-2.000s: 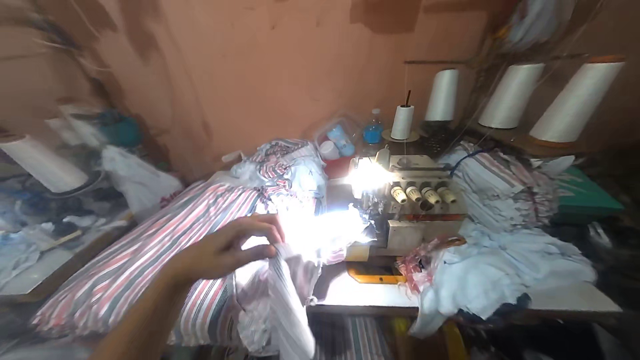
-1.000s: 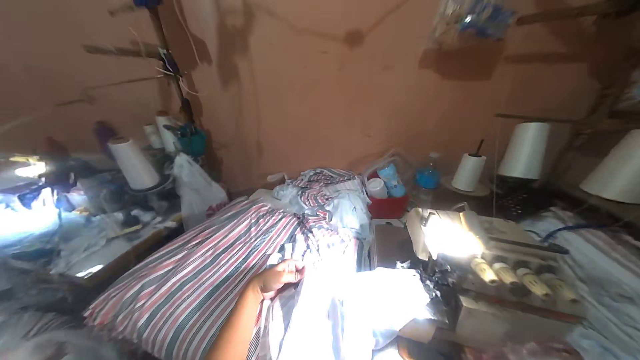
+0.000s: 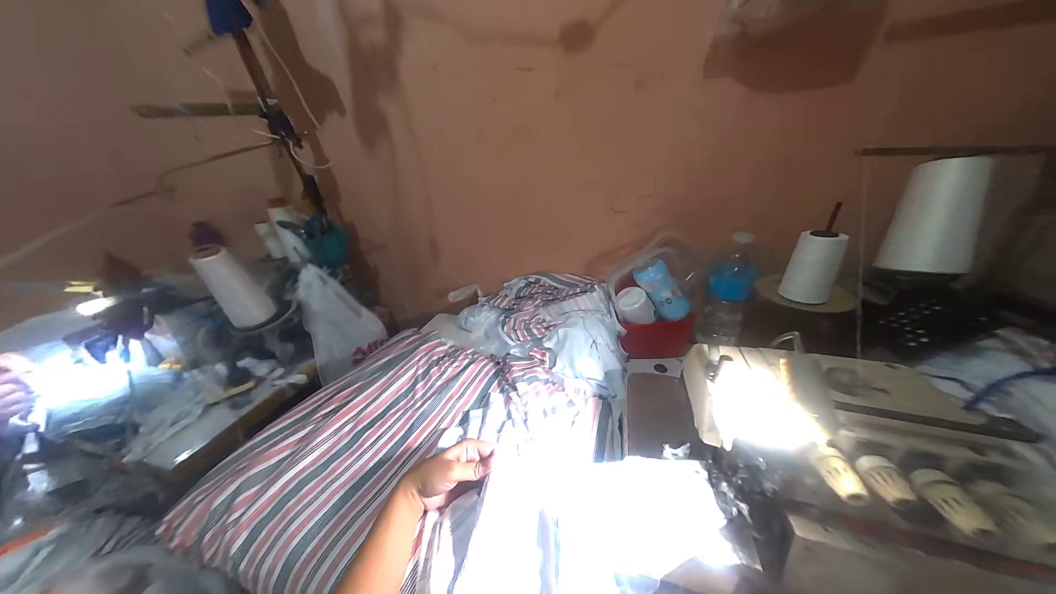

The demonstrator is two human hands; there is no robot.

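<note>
Low in the middle, my left hand (image 3: 452, 474) pinches the edge of striped fabric (image 3: 346, 445) between thumb and fingers. That fabric, in red, white and dark stripes, spreads in a large heap to the left. Right of the hand, glare washes out the cloth near a serger sewing machine (image 3: 891, 388) with a bright lamp and a row of tension knobs (image 3: 887, 483). My right hand is not in view. A crumpled bundle of striped and pale cloth (image 3: 549, 322) lies behind the heap.
White thread cones (image 3: 813, 268) stand behind the machine. Near the wall are a red container (image 3: 657, 337) with bottles and a bottle of blue liquid (image 3: 732, 280). On the left are a second lit worktable (image 3: 239, 412), a thread cone, a white plastic bag (image 3: 334, 322) and part of a person's hand (image 3: 15, 388).
The view has swung left. My left hand was over the fabric beside the machine two seconds ago; it now holds the cloth's edge lower on the heap.
</note>
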